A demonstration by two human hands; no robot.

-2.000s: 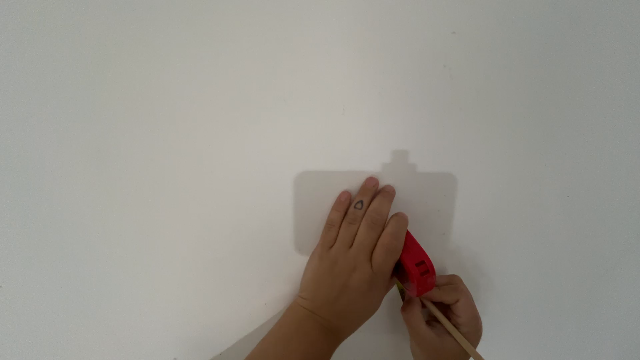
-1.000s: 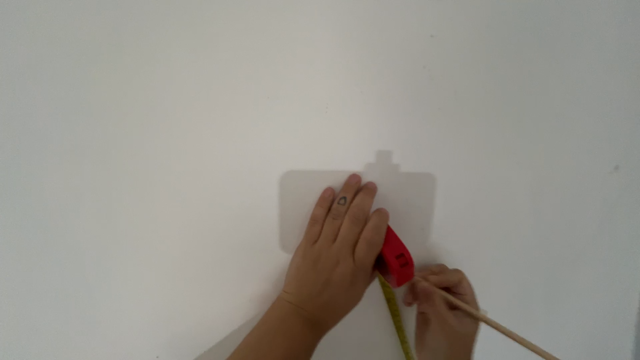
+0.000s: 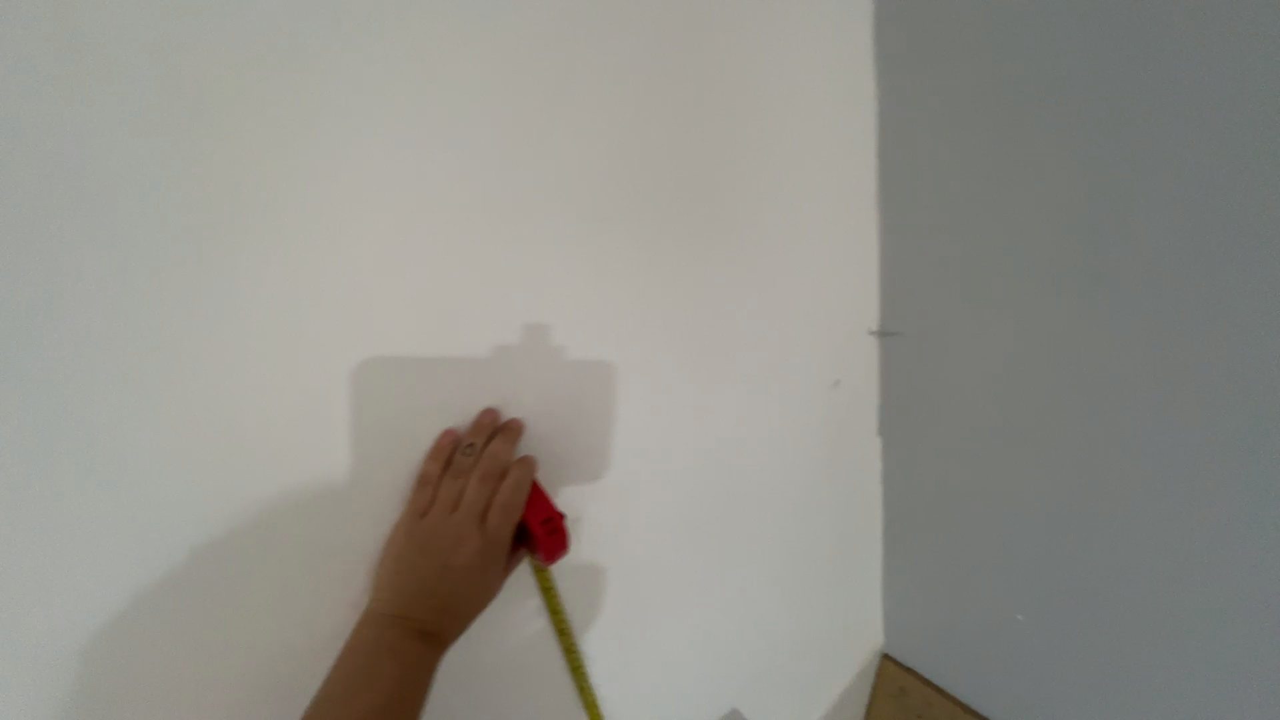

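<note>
My left hand (image 3: 455, 520) lies palm down against a white wall (image 3: 700, 200), its fingers stretched upward. Under its thumb side it holds a red tape measure (image 3: 545, 525), pressed to the wall. From the lower end of the case, the yellow blade (image 3: 568, 640) runs down and slightly right, out of the bottom of the view. A small drawn or inked mark shows on one finger. My right hand is out of view. The blade's far end is hidden below the frame.
The white surface meets a grey wall (image 3: 1080, 300) along a vertical edge at the right. A small dark mark (image 3: 884, 333) crosses that edge. At the lower right is the corner of a brown board or floor (image 3: 915, 695). Shadows fall around my left hand.
My right hand, with the thin wooden stick it held beside the tape case, has left the view. The view has shifted right, bringing in the grey wall. My left hand still holds the tape measure.
</note>
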